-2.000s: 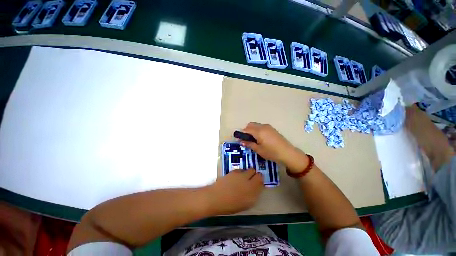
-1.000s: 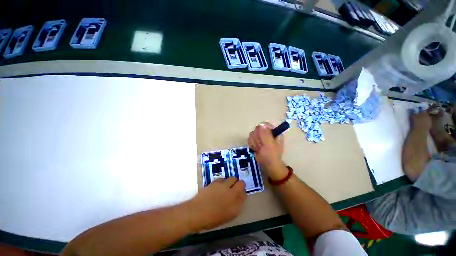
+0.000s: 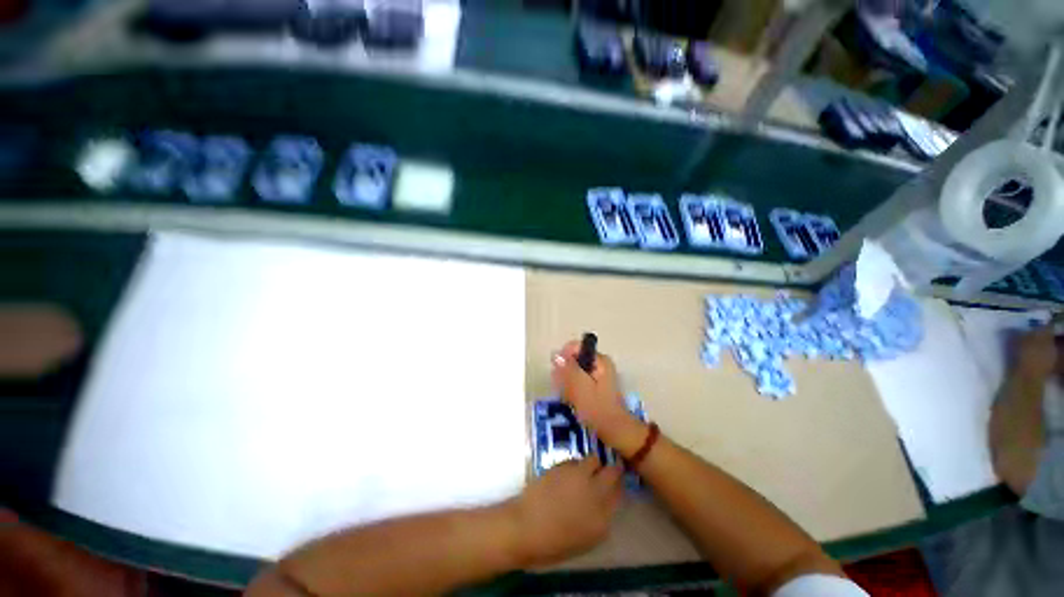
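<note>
Two pale blue housings lie side by side on the brown sheet. The left housing [image 3: 558, 434] shows its dark and white inside; the right one is mostly hidden under my hands. My right hand [image 3: 593, 391] is closed around a short black tool [image 3: 588, 350] above the housings; the tool's lower end is hidden. My left hand [image 3: 574, 504] lies at the housings' lower edge, fingers bent over the right one; whether it grips anything is hidden. A loose pile of small pale blue pieces [image 3: 764, 332] lies to the upper right.
The green conveyor [image 3: 502, 192] carries several housings [image 3: 704, 222] behind a pale rail. A white sheet [image 3: 303, 385] covers the left. A clear bag with white paper [image 3: 875, 280] and a whitish roll [image 3: 966, 201] are at the right post. Other people's arms show at both sides.
The view has tilted up and shows more of the far shelf. My right hand has moved from near the pile back over the housings, tool still in it. My left hand stays at the housings.
</note>
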